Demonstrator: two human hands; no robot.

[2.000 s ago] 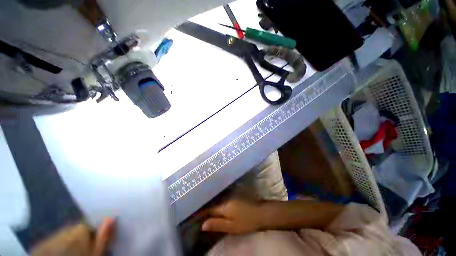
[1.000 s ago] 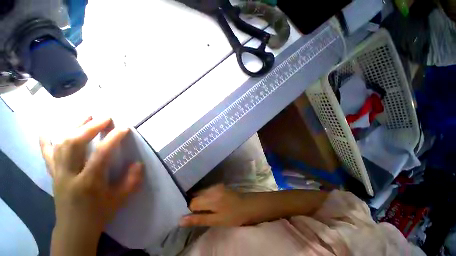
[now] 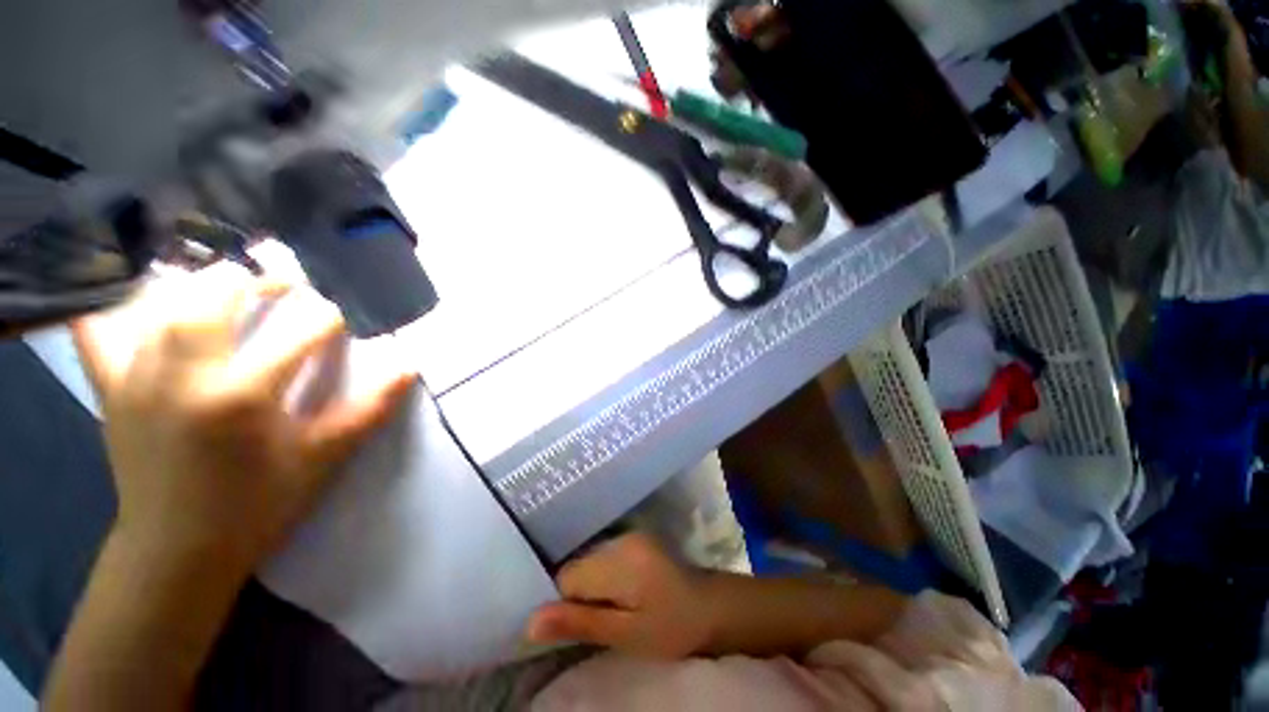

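A light fabric panel (image 3: 432,556) lies over the left part of the machine table and hangs over its front edge. A dark grey fabric panel (image 3: 49,487) shows at the far left. My left hand (image 3: 230,403) lies flat on the light panel close to the needle area, fingers spread and blurred by glare. The needle is not clearly visible. The grey attachment (image 3: 355,248) is just right of my fingers. My right hand (image 3: 626,595) is low at the light panel's lower right edge, its fingers curled; whether it grips the cloth cannot be told.
Black shears (image 3: 668,153) lie on the white table (image 3: 543,237), with a green handle (image 3: 738,125), a tan-grey ring (image 3: 796,202) and a black flat rectangle (image 3: 877,111) beside them. A ruler strip (image 3: 696,376) runs along the front edge. A basket (image 3: 1086,362) with scraps stands right.
My left hand has moved up from the bottom left onto the light panel and on towards the needle area. The panel's lower edge now reaches my right hand. The view has shifted.
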